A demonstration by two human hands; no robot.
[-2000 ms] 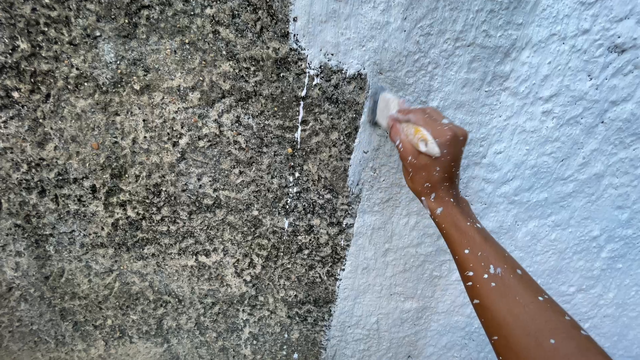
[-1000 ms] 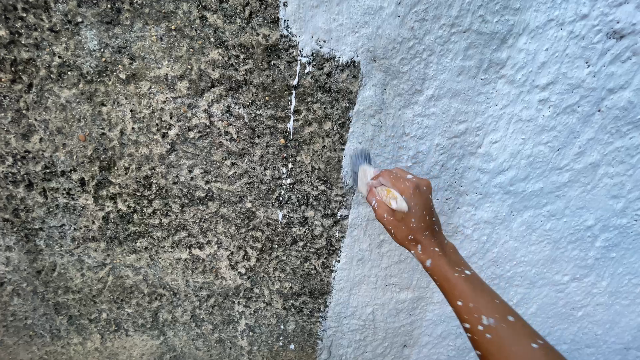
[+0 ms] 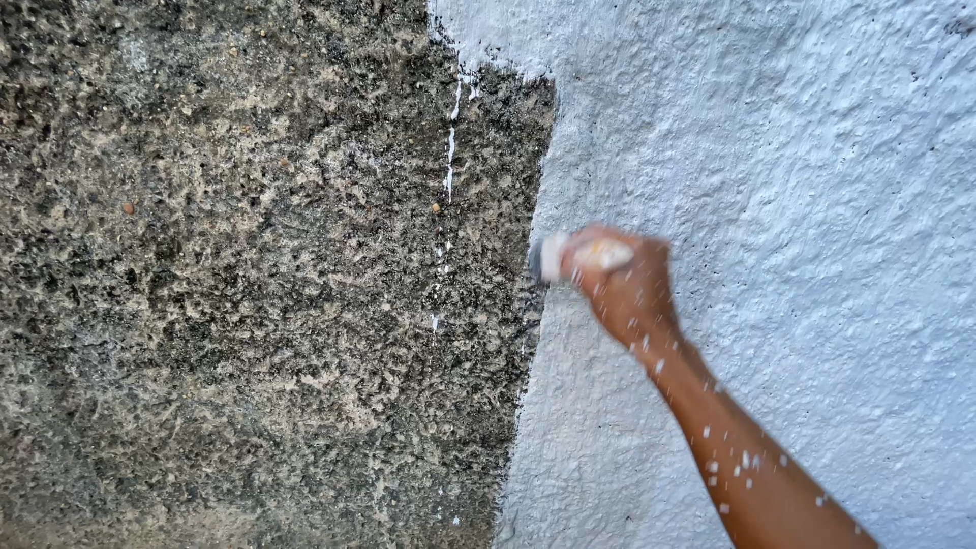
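My right hand (image 3: 629,282), blurred by motion, is closed around the handle of a paintbrush (image 3: 557,258). The brush's bristles point left and lie at the edge where white paint (image 3: 801,229) meets bare rough wall (image 3: 267,267). White paint specks dot my wrist and forearm. The brush handle is whitish with a yellow-orange mark. My left hand is out of view.
The rough, dark grey and brown masonry fills the left side, with small pebbles set in it. A thin broken drip of white paint (image 3: 451,149) runs down it. The painted side is bumpy, and its edge steps left near the top.
My right hand with the brush has moved down along the paint edge from its place two seconds ago; its grip on the brush stays the same.
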